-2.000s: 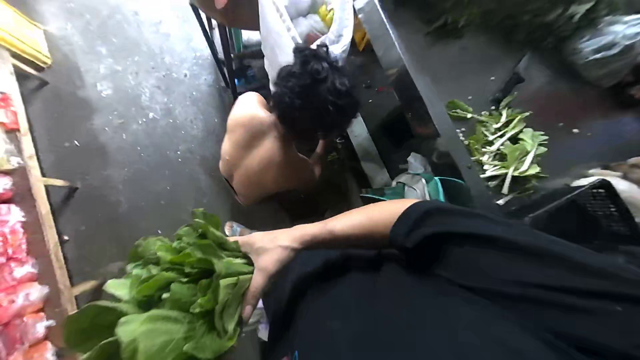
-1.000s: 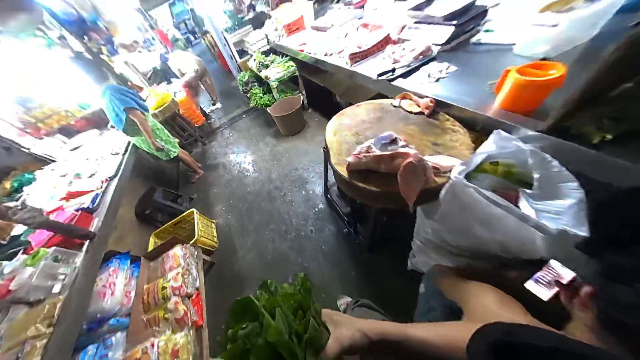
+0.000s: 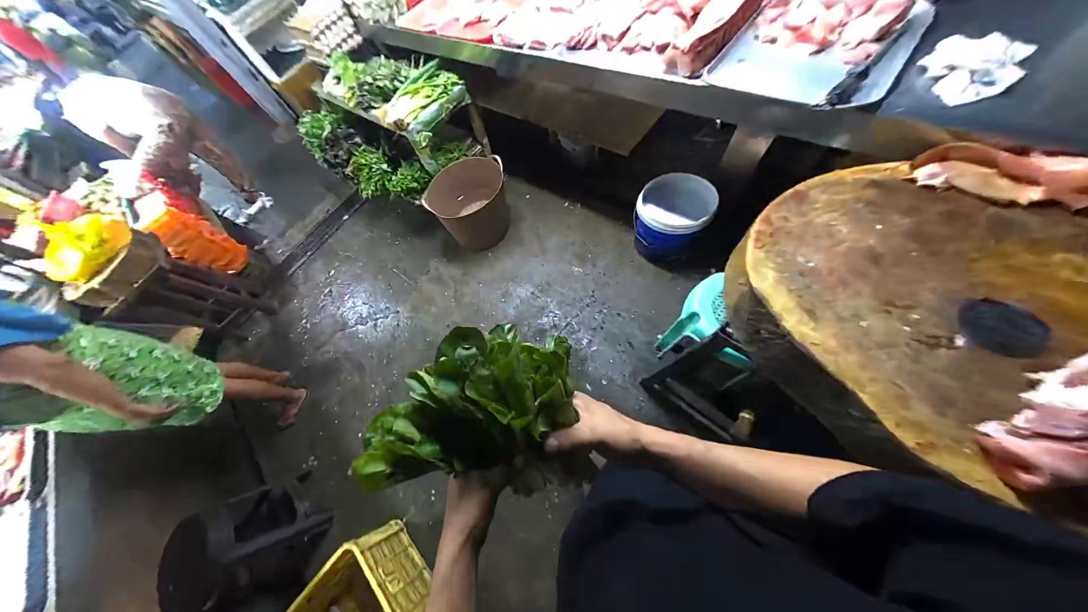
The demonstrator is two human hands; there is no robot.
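Note:
A bunch of dark green leafy vegetables (image 3: pixel 476 395) is held over the floor near the middle of the view. My right hand (image 3: pixel 597 425) grips its right side near the stem end, with the thumb pointing left. My left hand (image 3: pixel 478 489) comes up from below and holds the underside of the bunch; its fingers are mostly hidden by leaves and stems. Both hands are close together. To the right of them is a round wooden chopping block (image 3: pixel 884 297) with raw meat (image 3: pixel 1045 429) on it.
A brown basket (image 3: pixel 467 204), a blue-and-white bucket (image 3: pixel 674 217) and a teal plastic stool (image 3: pixel 701 310) stand ahead. Meat trays (image 3: pixel 807 81) line a counter. A yellow crate (image 3: pixel 382 565) is below. Two people are at left, one wearing a green patterned garment (image 3: pixel 136 374).
The view has swung a lot. A second later, two hands are on the leafy bunch, where the previous frame shows one. The bunch is now nearer the middle of the view.

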